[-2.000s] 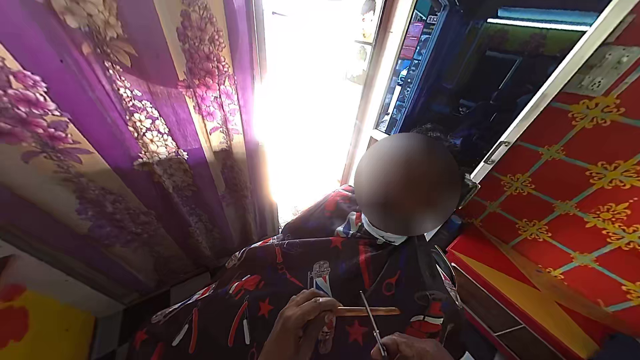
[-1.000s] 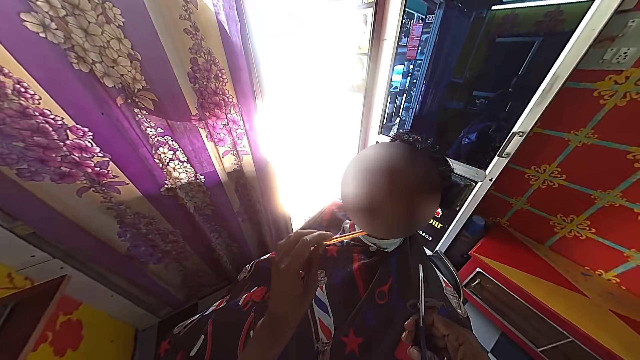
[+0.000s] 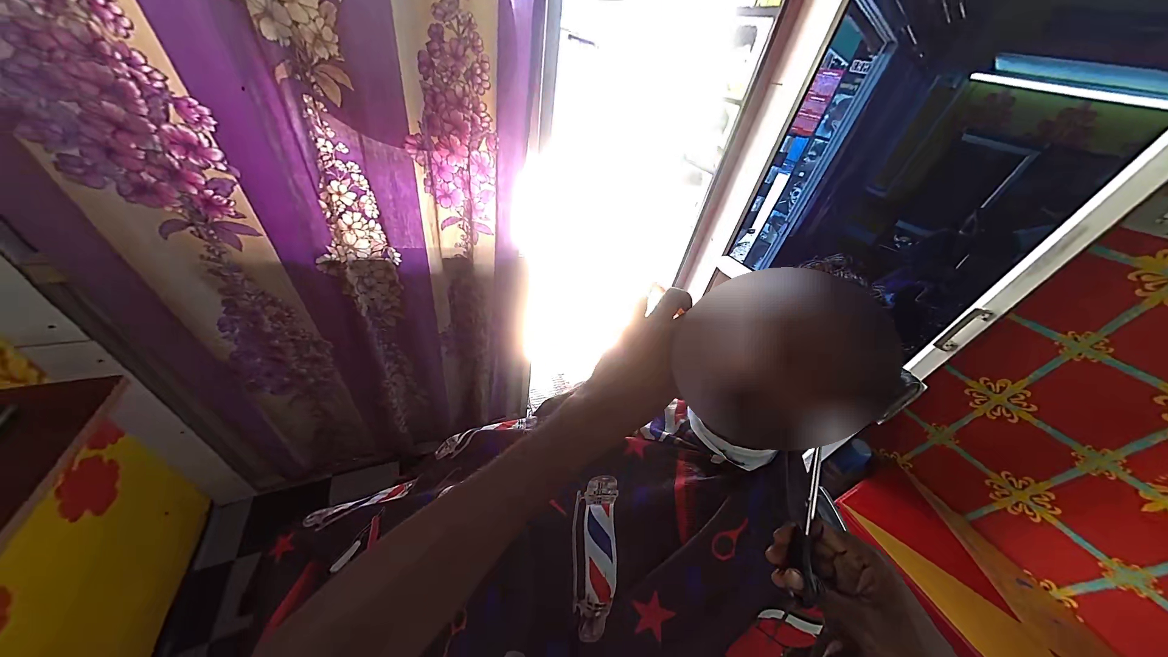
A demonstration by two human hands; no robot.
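Observation:
A seated person (image 3: 789,356), with the face blurred out, wears a dark barber cape (image 3: 675,538) with stars and barber poles on it and a white neck strip (image 3: 730,445). My left hand (image 3: 662,328) is raised beside the person's head, at the left edge of the blur; the bright doorway washes it out, and what its fingers hold cannot be made out. My right hand (image 3: 835,570) grips the handles of a pair of scissors (image 3: 811,502) in front of the cape. The blades point up toward the chin, and their tips are partly hidden by the blur.
Floral curtains (image 3: 356,182) hang at the left of a bright doorway (image 3: 620,182). A framed glass door (image 3: 967,328) stands behind the person, near a red patterned wall (image 3: 1049,429). A red and yellow counter (image 3: 922,538) is close on the right, a yellow cabinet (image 3: 128,538) at the lower left.
My left hand has risen from the front of the cape to the side of the head. The orange comb-like strip seen in it earlier is no longer plain. My right hand still holds the scissors.

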